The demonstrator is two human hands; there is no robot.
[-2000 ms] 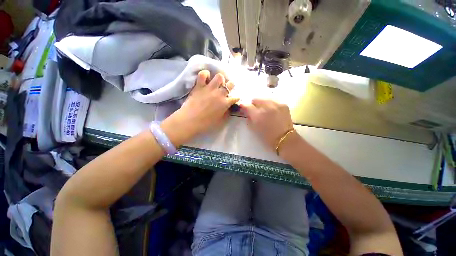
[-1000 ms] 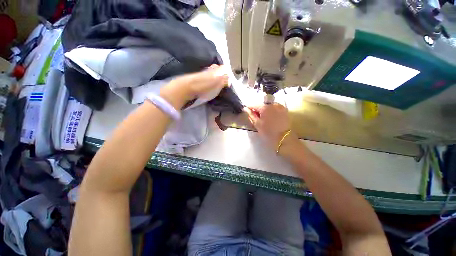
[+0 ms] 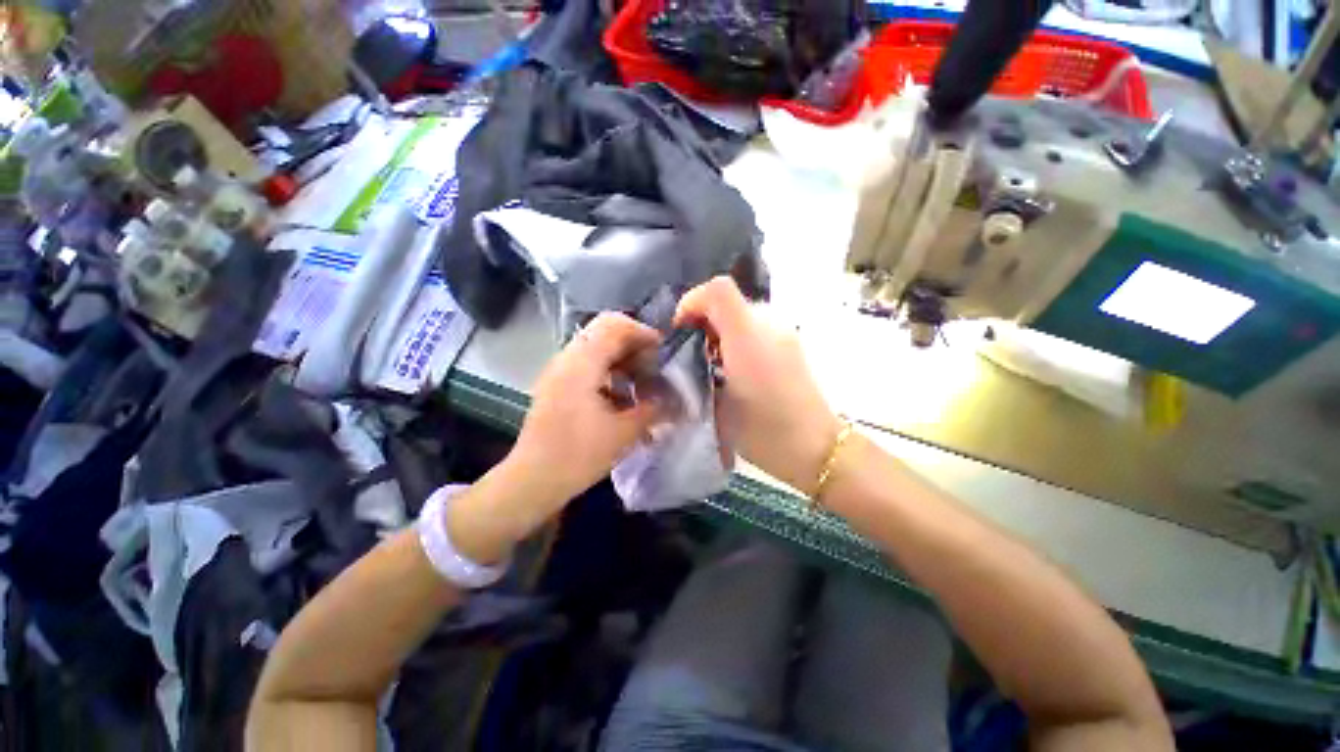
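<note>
The garment (image 3: 610,176), dark grey with light grey panels, lies bunched on the table left of the machine. My left hand (image 3: 588,404) and my right hand (image 3: 742,375) hold a part of it above the table's front edge. A small dark folded edge (image 3: 679,345) is pinched between my fingertips, and a light grey part (image 3: 672,467) hangs below them. The fingers hide some of the cloth. The sewing machine (image 3: 1014,221) stands to the right, its needle area (image 3: 923,312) apart from my hands.
Plastic packages (image 3: 331,287) lie left of the garment. Red baskets (image 3: 897,66) stand behind. A white roll with a yellow end (image 3: 1161,400) lies under the machine arm. Heaped grey cloth (image 3: 221,500) is at lower left, and green slim items (image 3: 1299,617) are at the right edge.
Both hands have moved left, away from the needle, and now hold the cloth together near the table's front edge. The view has shifted, showing more of the left side and the baskets behind.
</note>
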